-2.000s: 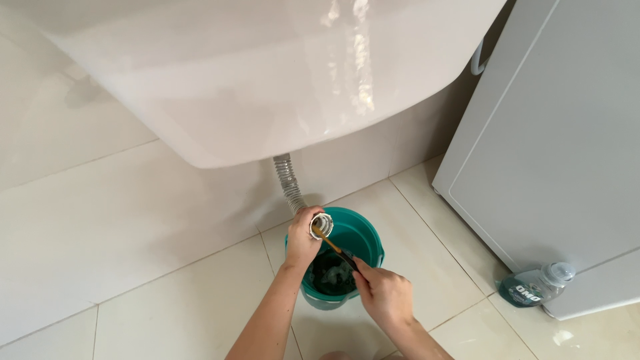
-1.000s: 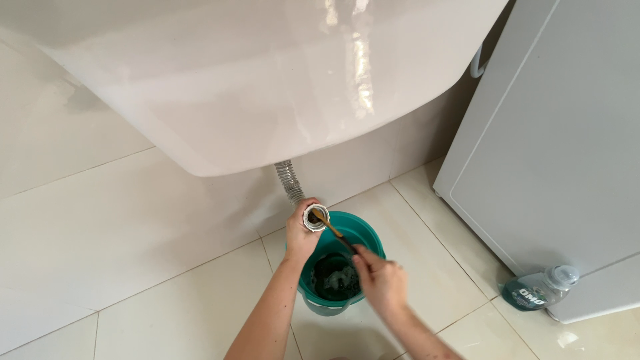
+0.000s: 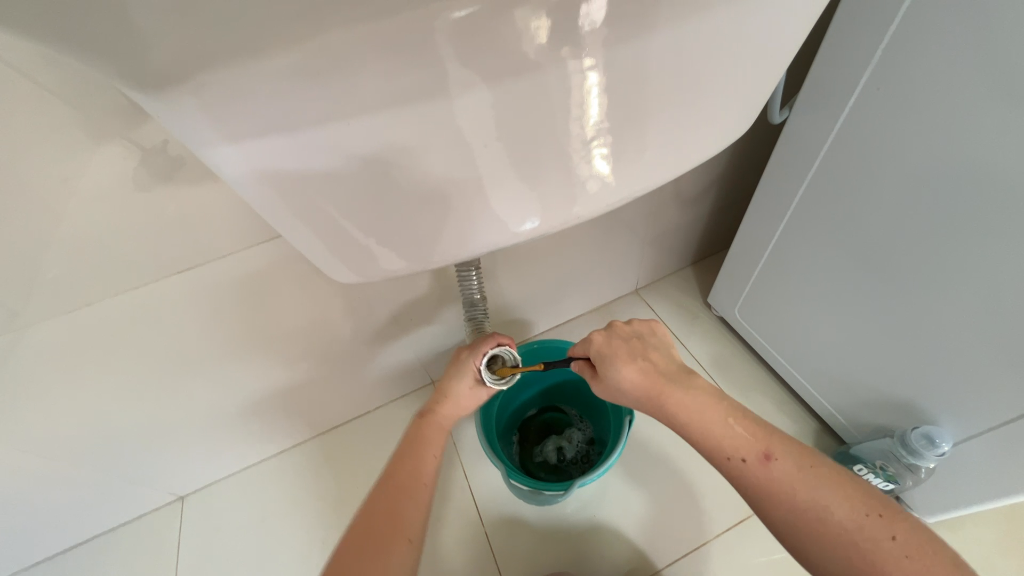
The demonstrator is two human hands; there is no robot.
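Note:
My left hand point(image 3: 464, 380) holds a white threaded pipe fitting point(image 3: 501, 368) with its round opening facing up toward me. A black and orange brush point(image 3: 548, 365), likely a toothbrush, is gripped by my right hand point(image 3: 624, 360), its head at the mouth of the fitting. Both hands are over the rim of a green bucket point(image 3: 616, 456), which holds dark water with suds. Behind my left hand, a grey corrugated drain hose point(image 3: 472, 296) comes down from under the basin; its lower end is hidden by the hand.
A white ceramic basin point(image 3: 480, 144) overhangs the hands. On the right stands a grey appliance or cabinet point(image 3: 888, 224), with an Omo bottle point(image 3: 896, 460) of green liquid at its base. Tiled wall point(image 3: 240, 336) lies behind, and light floor tiles point(image 3: 320, 480) surround the bucket.
My right hand has moved up, level with the fitting, so the brush now lies nearly flat across its opening instead of slanting down to the right. My left hand keeps its hold.

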